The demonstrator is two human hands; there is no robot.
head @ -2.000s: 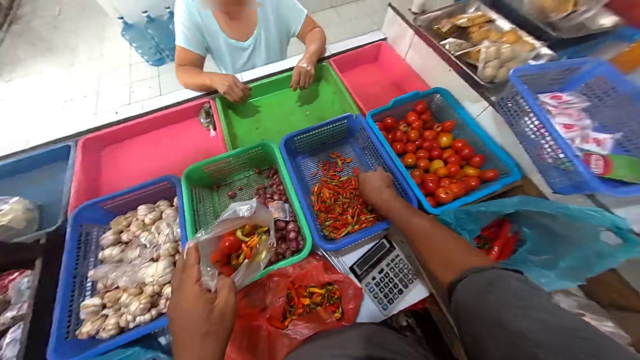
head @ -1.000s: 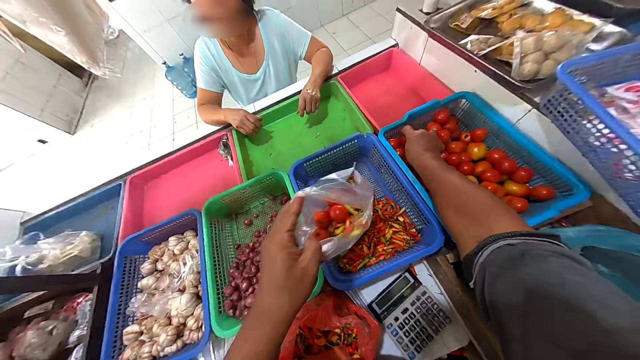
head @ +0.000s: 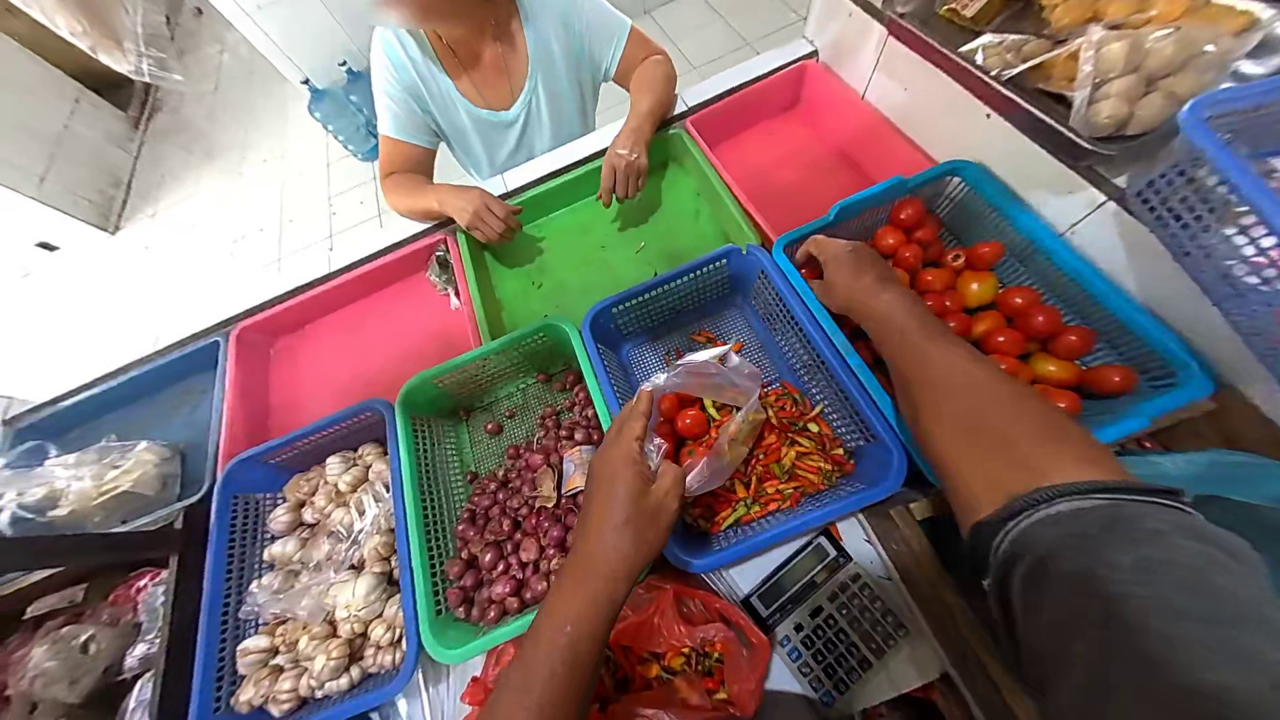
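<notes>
My left hand [head: 640,480] grips the rim of a clear plastic bag [head: 735,385] with red tomatoes and chillies inside, held over the blue basket [head: 625,325] of small red and orange chillies [head: 800,440]. At the upper left corner of the turquoise basket [head: 1150,340], my right hand [head: 850,275] has its fingers bent at a red tomato, partly hidden by them; whether they are closed on it I cannot tell. More tomatoes [head: 1037,321] lie beside that wrist. The green basket of shallots [head: 510,540] stands left of the chillies.
Across the trays a person [head: 500,90] rests both hands at the green tray [head: 600,260]. Pink trays [head: 810,140] flank it. Garlic [head: 350,590] fills a basket at left. A calculator [head: 835,620] and a red bag of chillies [head: 700,650] lie near me.
My right hand has moved from the chillies to the tomatoes. My left hand has brought the clear bag from over the shallot basket to over the chilli basket.
</notes>
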